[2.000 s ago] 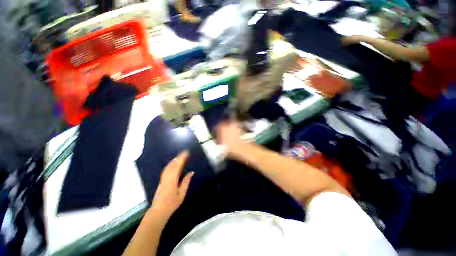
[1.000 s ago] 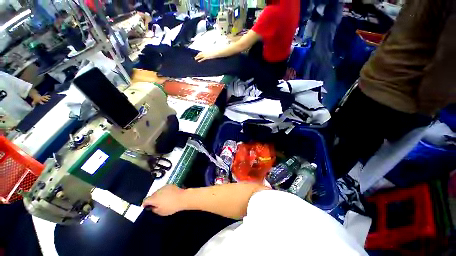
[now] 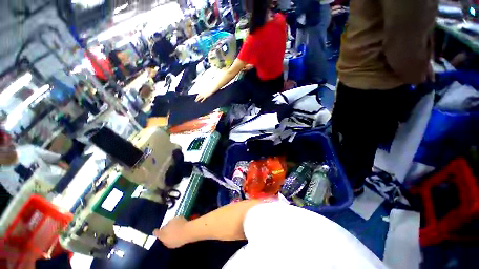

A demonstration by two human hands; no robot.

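My right hand (image 3: 172, 233) rests at the machine table's front edge, on or beside the dark fabric panel (image 3: 197, 254). Its fingers are bent downward and blurred, so its grip cannot be told. My left hand is out of the picture. The sewing machine (image 3: 89, 231) stands at the lower left, with a green front panel and a lit display (image 3: 113, 199). The dark panel reaches under its lit needle area. Small dark cut pieces (image 3: 142, 213) lie right of the needle. Black scissors (image 3: 171, 197) lie behind them.
A blue bin (image 3: 342, 195) with bottles and a red-orange bag stands right of the table. White and black offcuts (image 3: 283, 116) lie behind it. A red basket (image 3: 34, 226) is at the left. A person in red and a standing person in brown are beyond. A red crate (image 3: 446, 199) is at right.
The view has swung right and upward; my left hand, seen on the panel two seconds ago, has left the picture. My right hand stays at the table edge, near the small pieces.
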